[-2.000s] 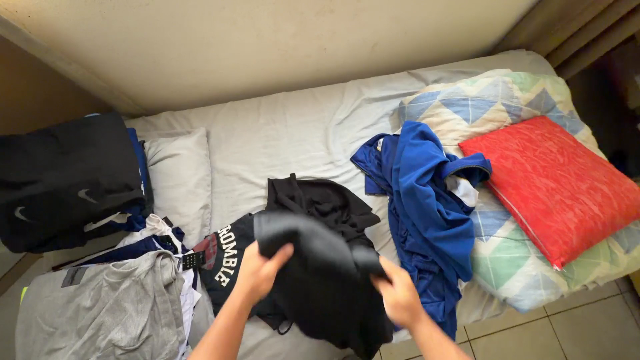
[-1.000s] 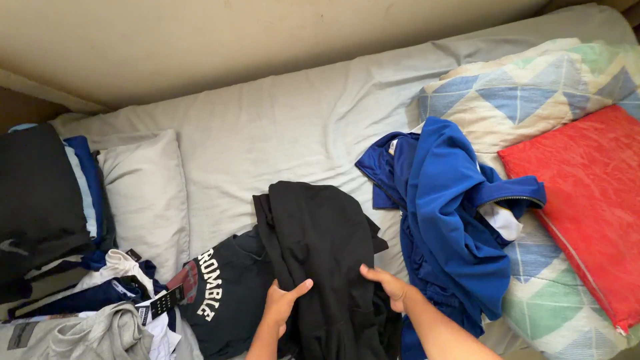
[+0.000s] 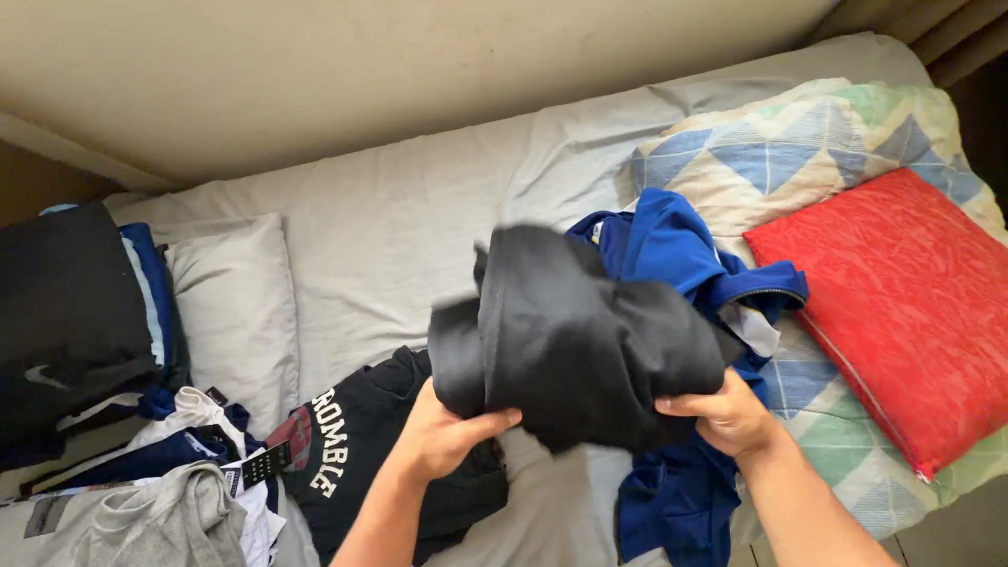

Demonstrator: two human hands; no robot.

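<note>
A black garment (image 3: pixel 567 339), folded over and partly blurred, hangs in the air between my two hands above the bed. My left hand (image 3: pixel 453 433) grips its lower left edge, thumb on top. On its lower right edge my right hand (image 3: pixel 720 413) is closed, thumb also on top. Behind the right part of it lies a crumpled blue zip jacket (image 3: pixel 669 252). Below and left, a black shirt with white lettering (image 3: pixel 339 441) lies on the bed sheet, partly hidden by my left forearm.
Folded dark clothes (image 3: pixel 71 315) are stacked at the left beside a grey pillow (image 3: pixel 232 315). In front lie a grey garment (image 3: pixel 150 520) and a black tag (image 3: pixel 266 465). A red cushion (image 3: pixel 898 315) rests on a patterned quilt (image 3: pixel 756 157) at the right. A wall (image 3: pixel 354 71) runs behind the bed.
One second ago the black garment lay on the bed beside the lettered shirt, my hands on it. Now it is lifted in both hands, and more of the lettered shirt's dark cloth shows.
</note>
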